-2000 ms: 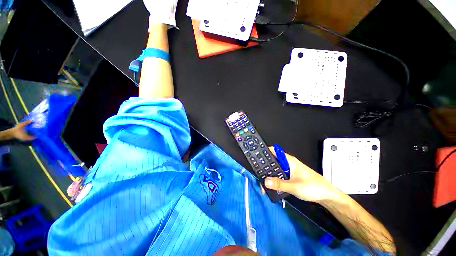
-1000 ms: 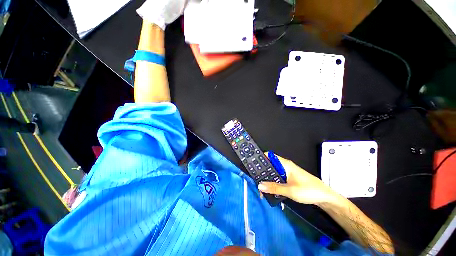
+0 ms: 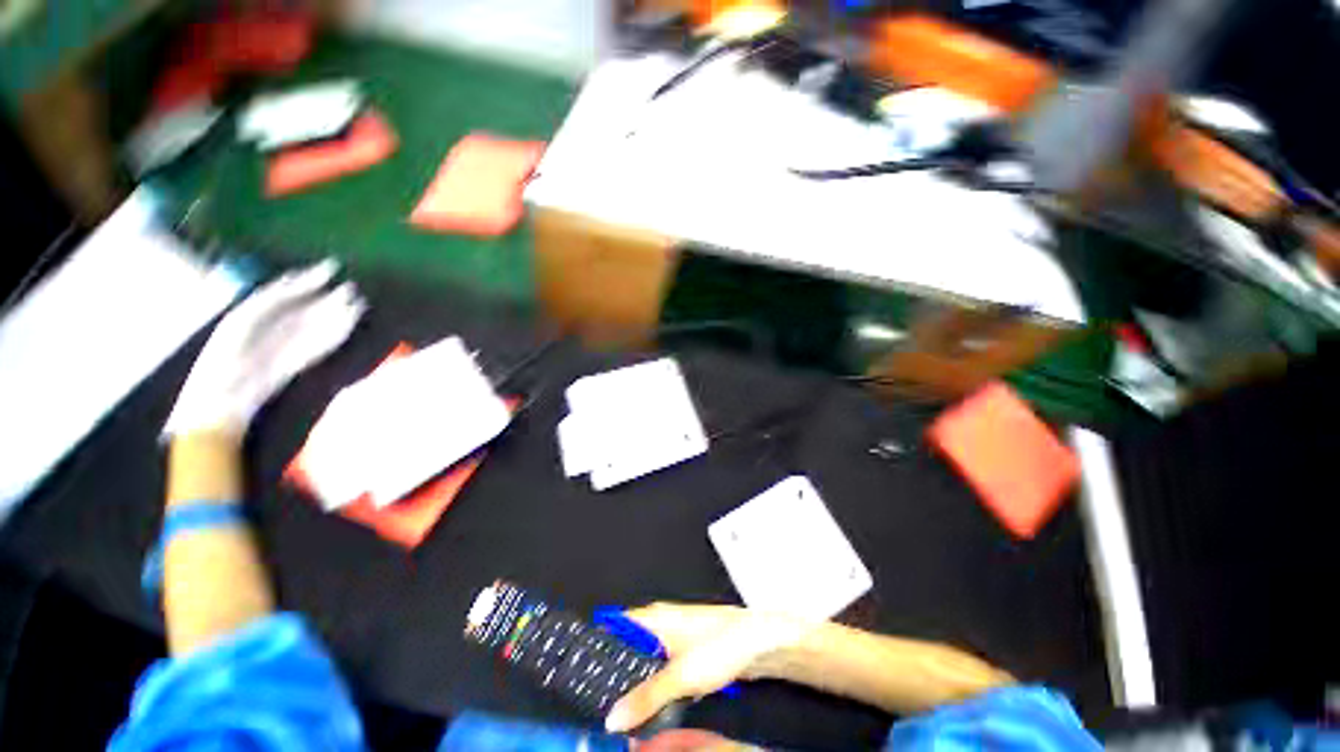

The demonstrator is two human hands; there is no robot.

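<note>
My bare right hand [image 3: 705, 654] holds the black remote control [image 3: 551, 646] and a blue marker pen [image 3: 629, 632] near the bench's front edge. My gloved left hand [image 3: 265, 345] is at the left, fingers extended, beside white boxes [image 3: 441, 411] that lie overlapping on an orange-red foam pad [image 3: 412, 522]. The picture is blurred; I cannot tell whether the glove touches anything. A second white unit [image 3: 639, 423] lies at the centre of the black mat. A third white unit [image 3: 791, 551] lies just beyond my right hand.
A raised white-topped shelf [image 3: 794, 191] stands behind, with cables and orange boxes on it. Foam pads lie on the green surface [image 3: 478, 184] and at the right [image 3: 1007, 458]. A long pale strip [image 3: 1112, 573] edges the right end. A white sheet [image 3: 110, 331] lies at left.
The view has swung up, bringing the shelf and green surface into sight. My left hand now shows whole, its fingers apart from the boxes' far edge. My right hand still holds the remote and pen.
</note>
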